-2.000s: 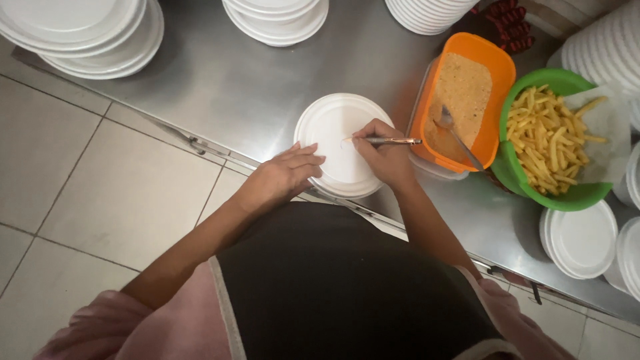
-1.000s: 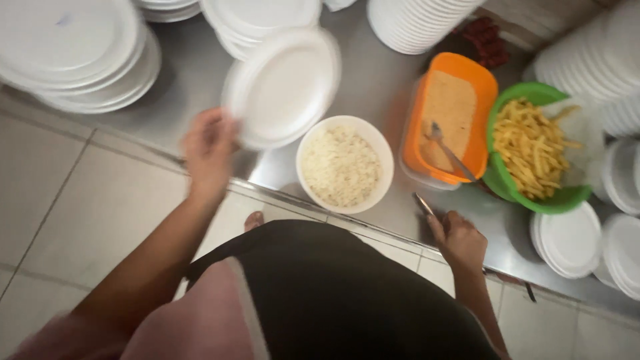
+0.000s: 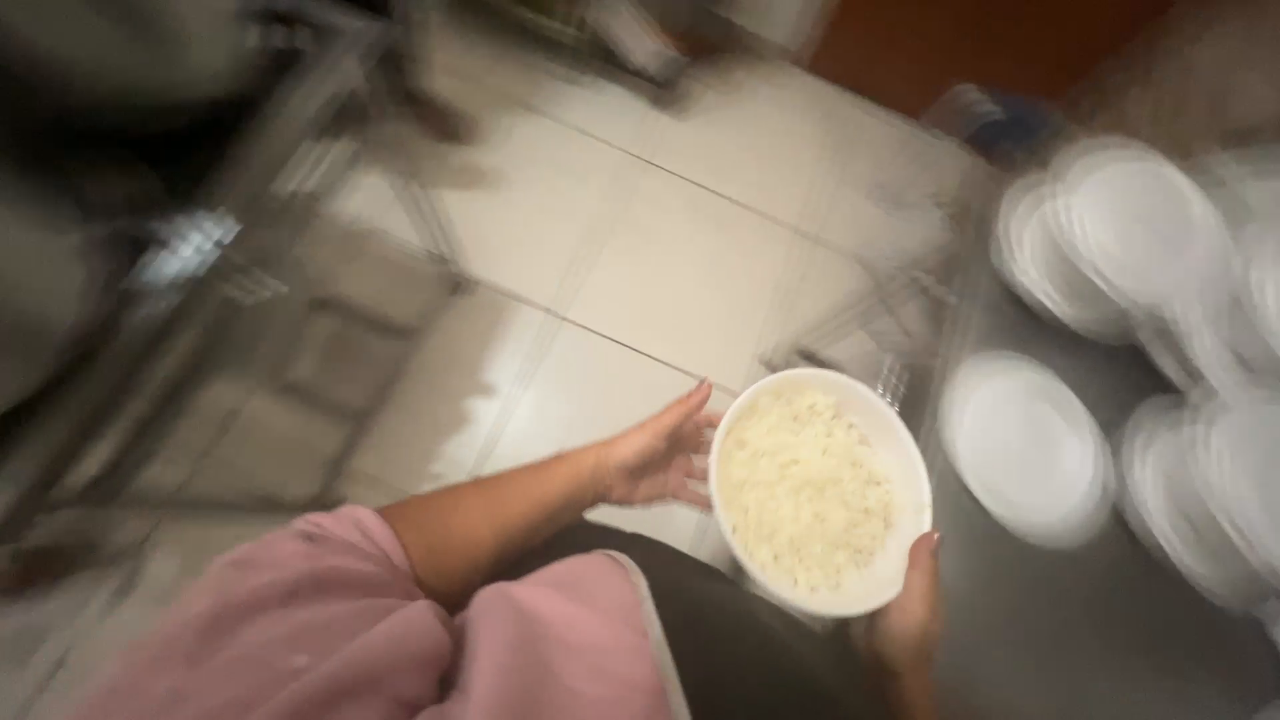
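Note:
A round white bowl filled with white rice is up off the counter, over the floor beside its edge. My right hand grips the bowl at its lower right, with the thumb at the rim and the other fingers hidden. On the bowl's left side is my left hand, its thumb raised and its fingers spread at the wall; whether they bear any of the weight cannot be told. A white lid lies on the metal counter to the right of the bowl.
Blurred stacks of white lids or containers stand on the steel counter at the right. Pale floor tiles fill the middle. At the left is a blurred metal frame with dark shapes behind it.
The view has swung strongly to the left. The rice bowl, on the counter one second ago, is now lifted. The lid has left my left hand, and the pen no longer shows in my right hand.

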